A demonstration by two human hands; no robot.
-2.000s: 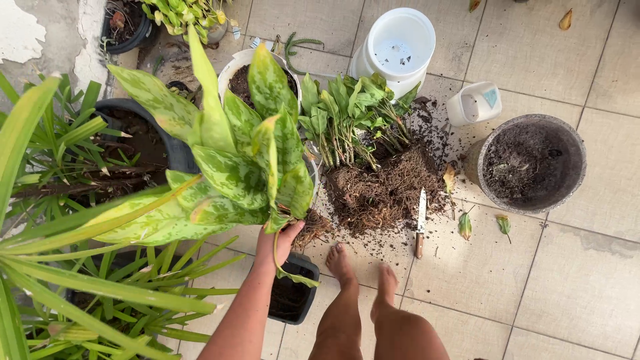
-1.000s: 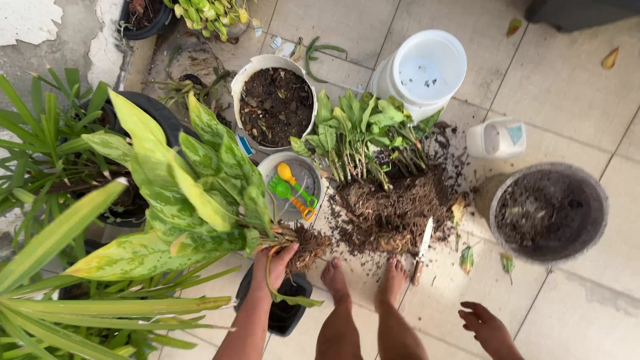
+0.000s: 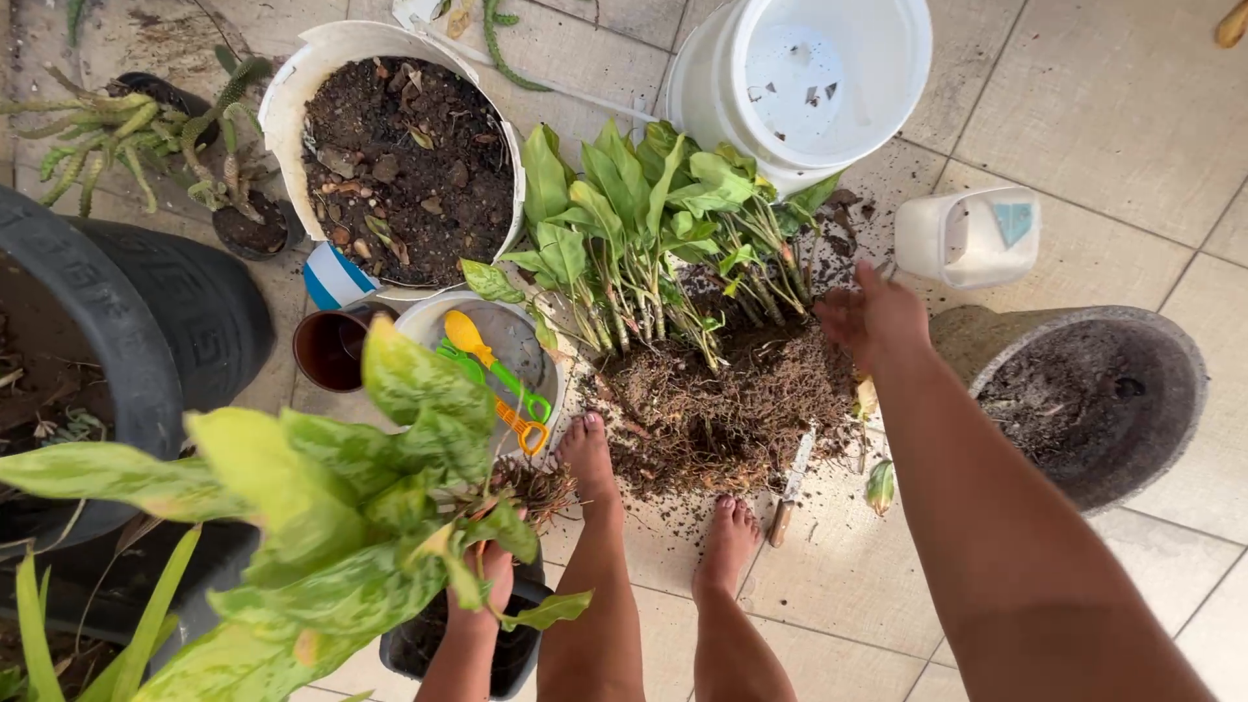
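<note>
My left hand grips a variegated leafy plant at its base, its roots hanging out beside the fingers. My right hand reaches to the right edge of a clump of green plants lying on the tiles with a large matted root ball. Its fingers are partly spread and nothing shows between them; whether they touch the clump I cannot tell. A knife with a wooden handle lies below the root ball, near my foot.
A broken-rimmed white pot of soil and a tub with toy garden tools stand left of the clump. Behind it is a white bucket. At right are a plastic container and a stone-like pot. Dark pots stand far left.
My right hand, at the lower right a second ago, has moved up to the clump's right edge. My left hand still holds the variegated plant. The view is closer to the floor.
</note>
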